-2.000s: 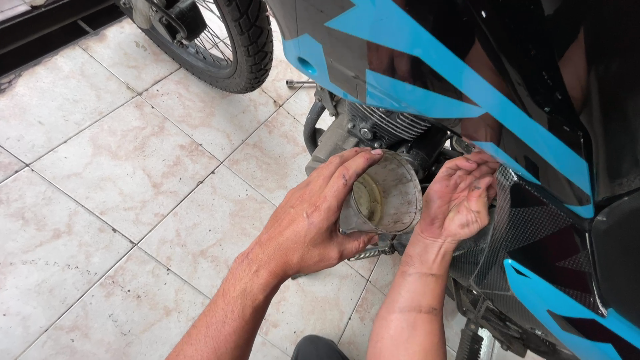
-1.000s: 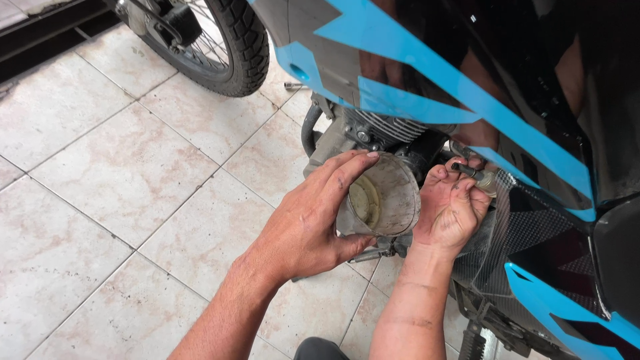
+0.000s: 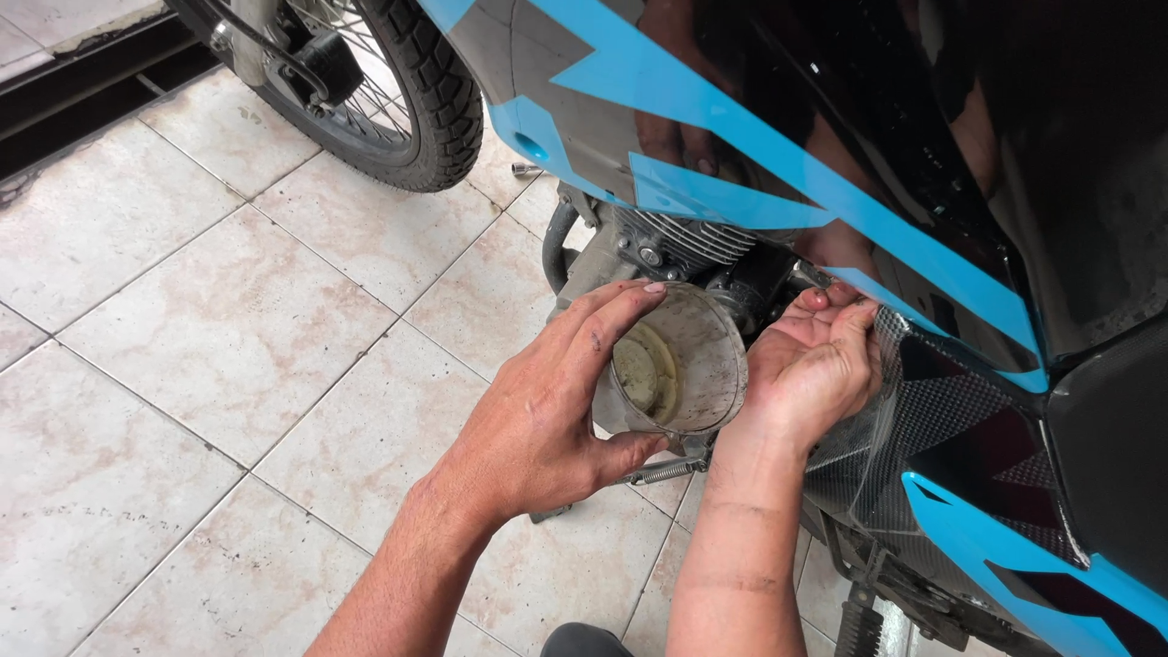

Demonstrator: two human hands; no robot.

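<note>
My left hand [image 3: 557,401] grips a stained translucent plastic cup [image 3: 707,365] tilted so its mouth faces me; a little yellowish liquid lies at its bottom. Just right of the cup, my right hand [image 3: 812,356] is palm up with curled fingers at the lower edge of the motorcycle's black and blue fairing [image 3: 730,119]. Whether its fingertips hold anything is hidden by the fingers and the panel. Above the cup show the engine's cooling fins [image 3: 698,239]. Both hands have dark smudges.
The motorcycle's front wheel [image 3: 447,109] stands at the upper left, with a metal socket tool [image 3: 526,170] on the tiled floor [image 3: 228,365] beside it. A spring [image 3: 664,471] is below the cup. A dark floor channel [image 3: 100,82] runs at the far left.
My right hand has turned and moved up to the fairing's edge; one second ago its fingers held a small dark hose-like piece that no longer shows. My left hand keeps the cup in place.
</note>
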